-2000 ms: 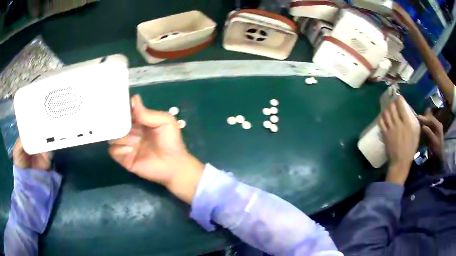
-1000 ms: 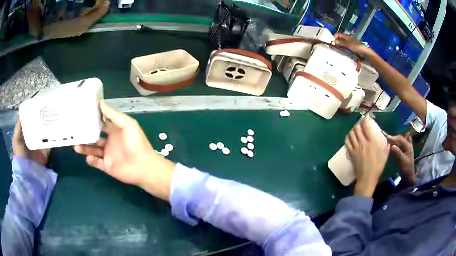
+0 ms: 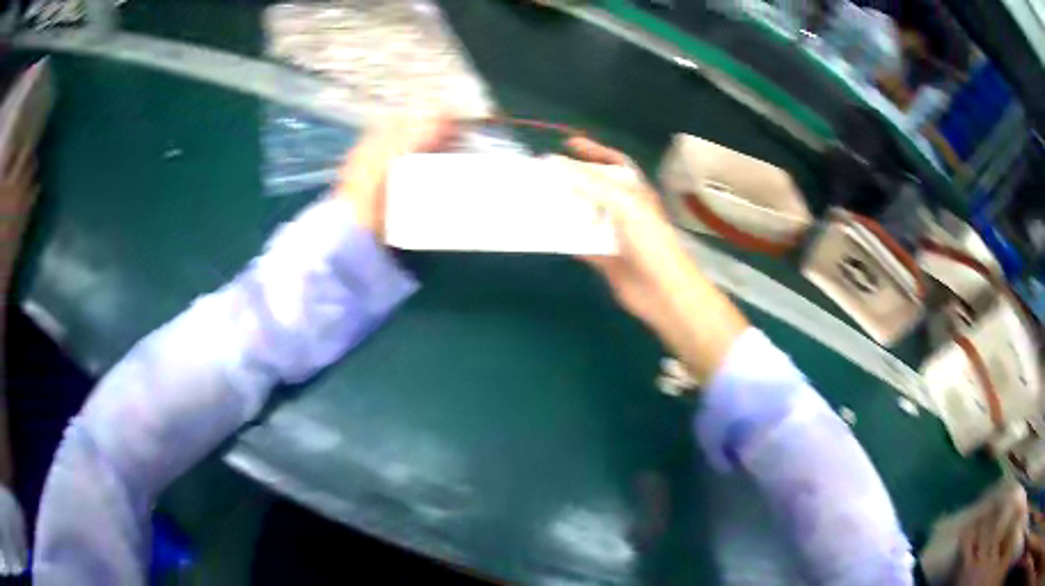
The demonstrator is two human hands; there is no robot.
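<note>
A cream housing [image 3: 501,204] is held up in front of me between both hands, with a plain long side towards me. The frame is blurred. A thin brown strap [image 3: 521,121] shows along its far side. My left hand [image 3: 390,166] grips the left end. My right hand [image 3: 619,212] grips the right end, its fingers over the top edge. A few white round caps [image 3: 676,377] lie on the bench beside my right forearm.
A clear bag of caps [image 3: 372,52] lies beyond my hands. Two strapped housings, one upright [image 3: 733,189] and one showing its cross opening [image 3: 867,272], stand at right; more are piled at far right [image 3: 985,361]. Another person's hands [image 3: 995,538] are at lower right; another hand [image 3: 14,200] is at left.
The view has swung left. The housing has turned from its dotted face to a plain side, and a strap now shows on it. My right hand has closed on its right end.
</note>
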